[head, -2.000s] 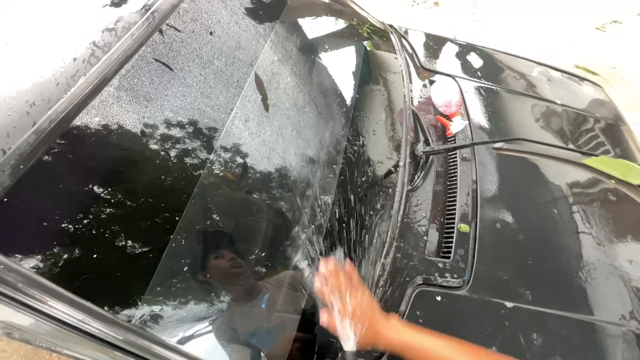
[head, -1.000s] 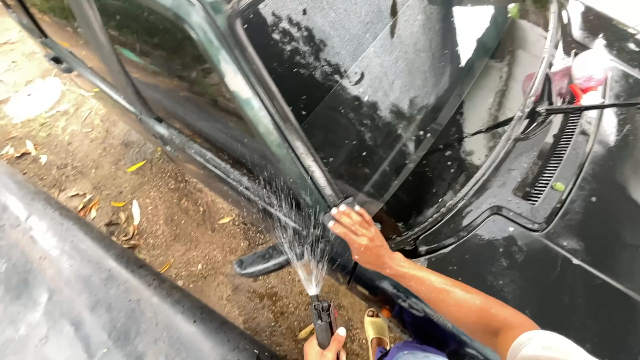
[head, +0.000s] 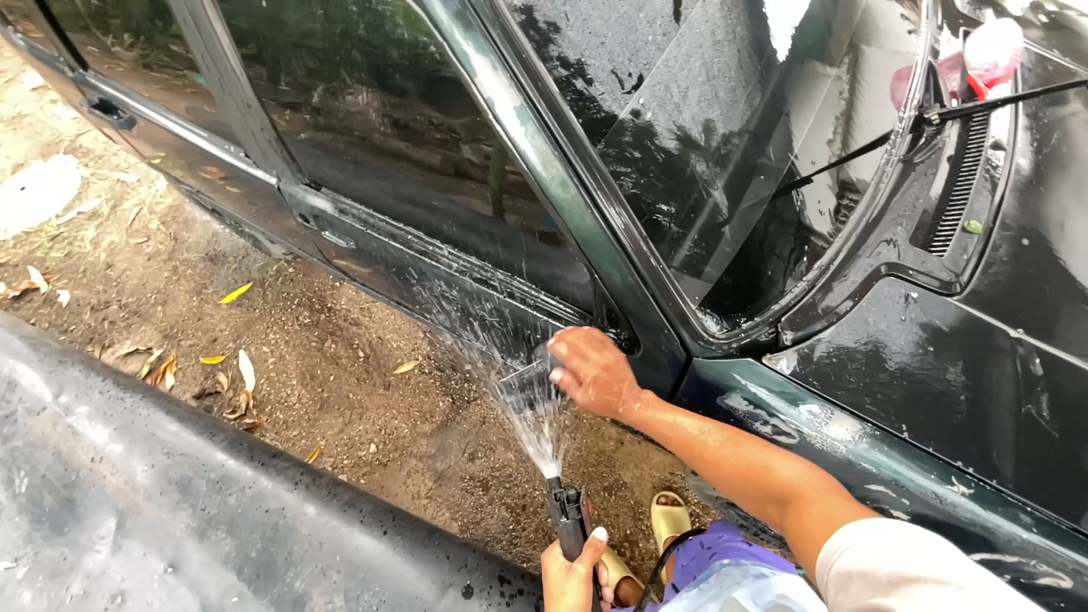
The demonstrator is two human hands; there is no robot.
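Note:
My left hand (head: 574,574) is closed around a black spray nozzle (head: 568,514), thumb up along its side, at the bottom centre. Water (head: 540,433) fans out of its tip, up and left, against the door of a dark green car (head: 476,314). Above the nozzle, my right hand (head: 591,370) is wet, its fingers bent at the edge of the car's side mirror (head: 529,378), close to the front corner of the door window. The spray partly veils the mirror and blurs the fingertips. The wet windshield (head: 680,127) lies up and right of that hand.
A wiper arm (head: 858,157) crosses the cowl beside a vent grille (head: 960,187). A translucent bottle with a red part (head: 993,55) lies by the hood. Another dark, wet surface (head: 212,493) fills the lower left. Between them is damp dirt with leaves (head: 238,293). Sandals (head: 670,514) show below.
My right hand has gone from the windshield to its lower corner, then down to the side mirror. The left hand with the spraying nozzle came into view. The view has swung toward the car's side.

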